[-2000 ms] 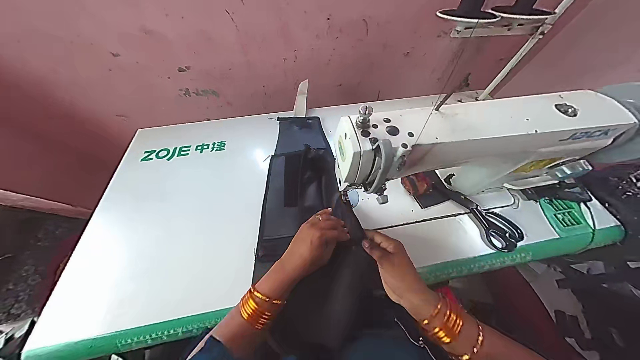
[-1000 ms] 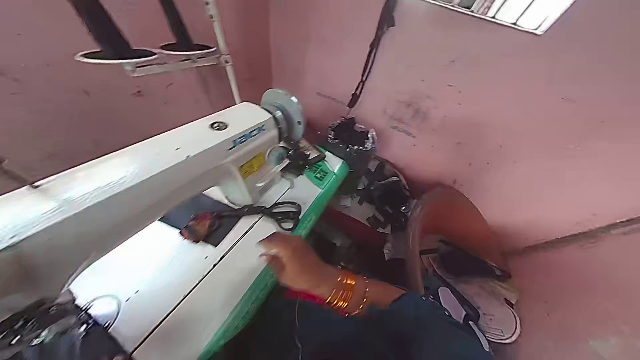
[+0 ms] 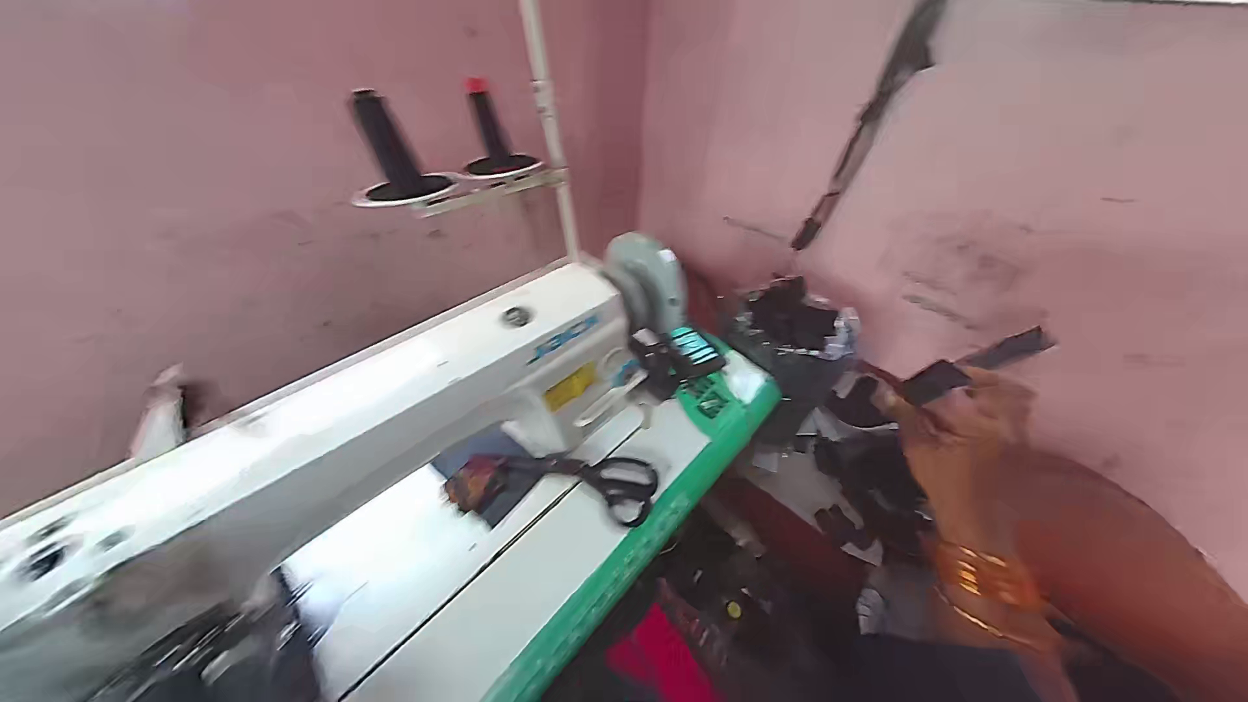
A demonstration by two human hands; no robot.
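My right hand point(image 3: 951, 429), blurred and with gold bangles at the wrist, is raised at the right, away from the machine table. Its fingers are closed on a dark fabric strip point(image 3: 1009, 349) that sticks out to the upper right. My left hand is out of view. The white Jack sewing machine point(image 3: 419, 390) runs from the lower left to the table's far corner. Black-handled scissors point(image 3: 624, 483) lie on the table beside its base, by a dark blue cloth piece point(image 3: 507, 492). Dark fabric point(image 3: 244, 653) is bunched at the lower left.
Two dark thread cones point(image 3: 390, 146) stand on a rack behind the machine. A bag of dark scraps point(image 3: 795, 327) sits in the room's corner, with more scraps point(image 3: 868, 468) below. A reddish-brown container point(image 3: 1121, 546) stands at the right. The table's green edge point(image 3: 624, 575) slants across the view.
The view has swung far to the right. My hands were together on dark fabric at the needle; my right hand then moved off to the right and now holds a dark strip.
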